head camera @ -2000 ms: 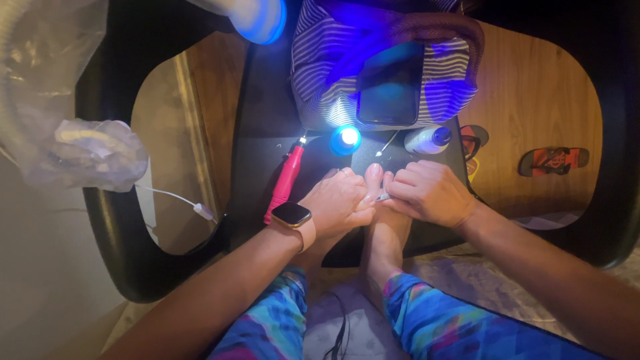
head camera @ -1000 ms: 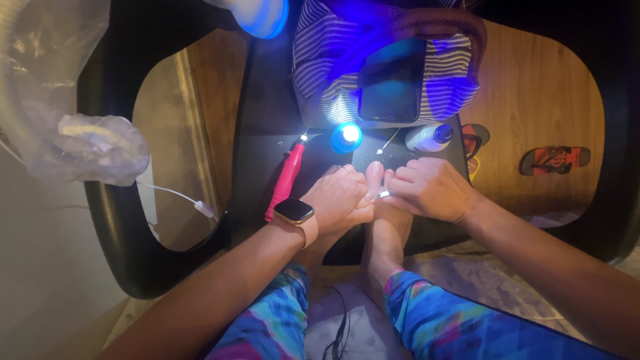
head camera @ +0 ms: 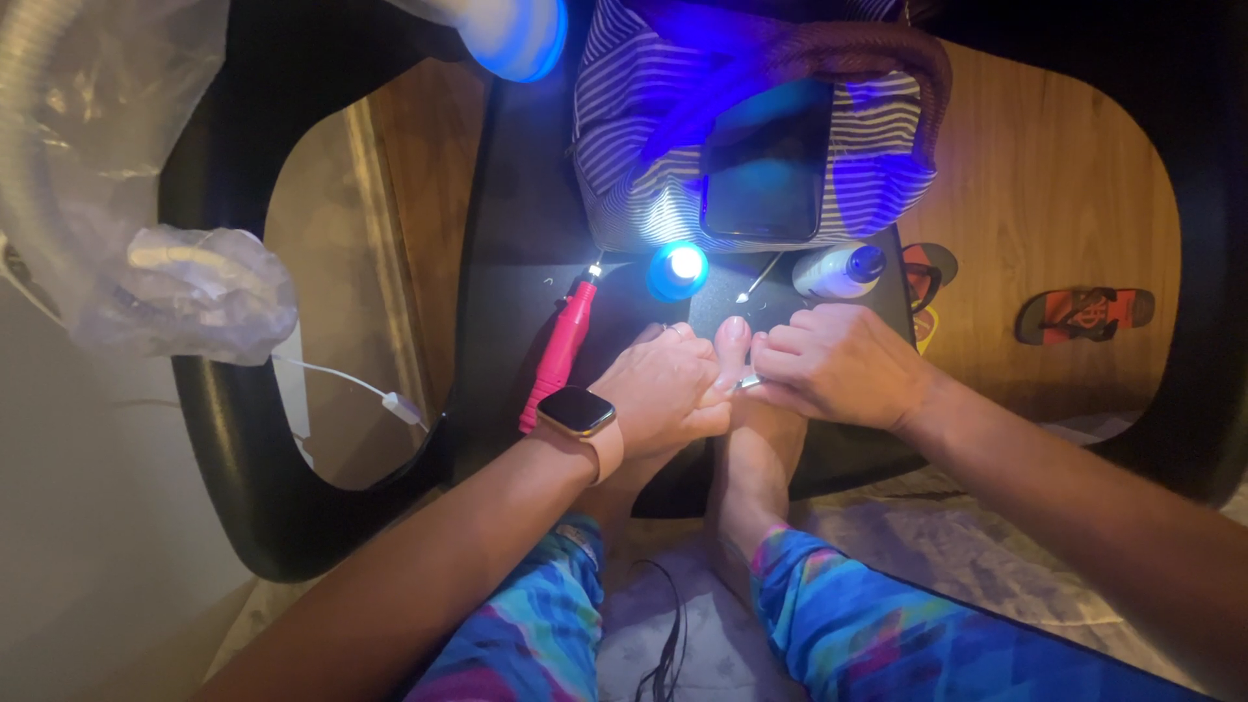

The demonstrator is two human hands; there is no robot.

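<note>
My left hand (head camera: 666, 388), with a smartwatch (head camera: 577, 410) on its wrist, rests over the toes, its fingers bent against the foot (head camera: 756, 458) beside the big toe. My right hand (head camera: 838, 366) is closed on a small metal tool (head camera: 749, 381), whose shiny end shows between the hands at the big toe's side; its kind cannot be told. A pink electric nail drill handpiece (head camera: 564, 351) lies left of my left hand. Beyond the toes are a lit blue lamp (head camera: 678, 270), a thin metal tool (head camera: 758, 281) with a whitish tip, and a white bottle with a dark blue cap (head camera: 840, 271).
The foot rests on a black chair seat (head camera: 517, 214). A striped bag (head camera: 624, 127) with a phone (head camera: 768, 161) on it stands at the back. A lamp head (head camera: 512, 34) hangs above. Plastic wrap (head camera: 210, 292) and a white cord (head camera: 341, 375) are at left; a flip-flop (head camera: 1084, 314) lies on the floor.
Both hands stay at the big toe. The small metal tool between them has shifted slightly, and its shiny end is angled differently than in the earlier frames.
</note>
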